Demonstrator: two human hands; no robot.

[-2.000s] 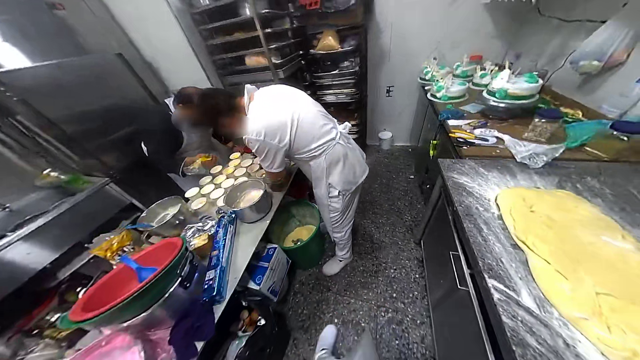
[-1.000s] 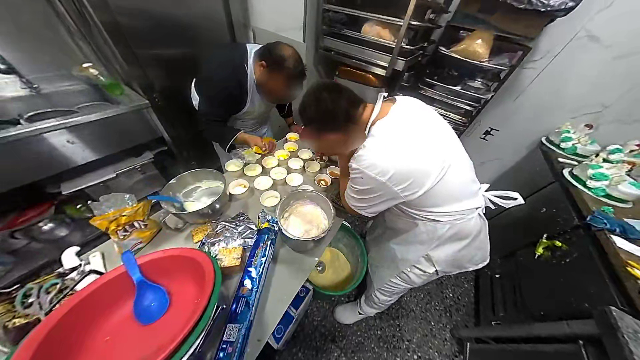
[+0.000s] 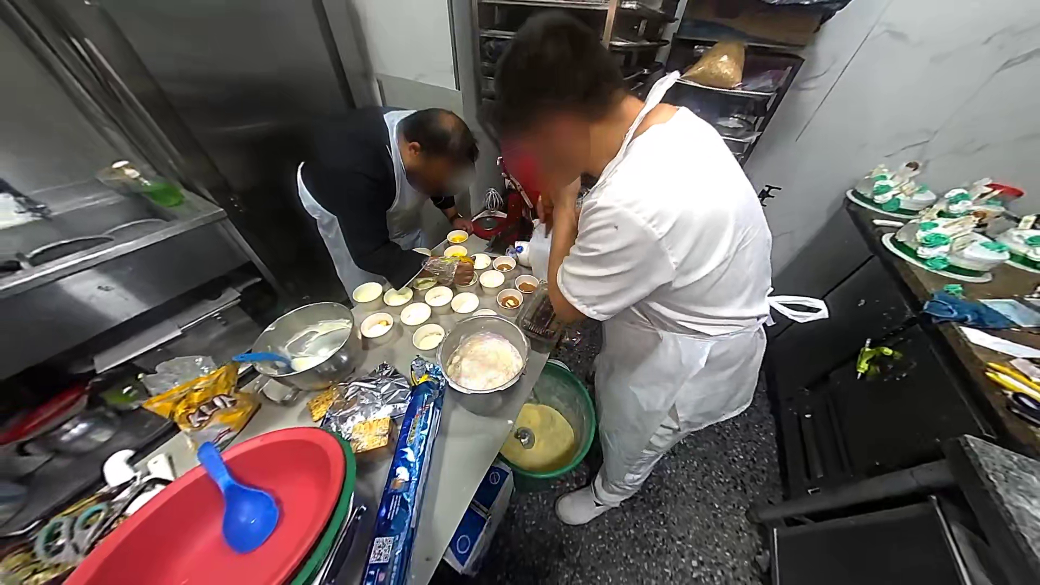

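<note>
Neither of my hands shows in the head view. On the steel table (image 3: 463, 463), filled white paper cups (image 3: 415, 314) stand in rows beside a metal pot (image 3: 485, 357) of pale mixture. A steel mixing bowl (image 3: 313, 345) holds white cream and a blue spatula (image 3: 264, 357). Nearer lie crackers (image 3: 370, 434) in torn foil, a blue foil-wrapped packet (image 3: 406, 471) and a yellow snack bag (image 3: 213, 406). A blue ladle (image 3: 244, 508) rests in a red plastic basin (image 3: 301, 471).
Two co-workers in white aprons (image 3: 678, 349) lean over the table's far end. A green tub (image 3: 581, 422) of yellow mixture stands on the floor beside a blue-and-white box (image 3: 483, 516). Decorated plates (image 3: 942, 244) stand on the right counter (image 3: 902, 236). Behind is a tray rack (image 3: 780, 81).
The view has swung left from the dough counter and come closer to the table. The co-worker in the white shirt is more upright than a second ago.
</note>
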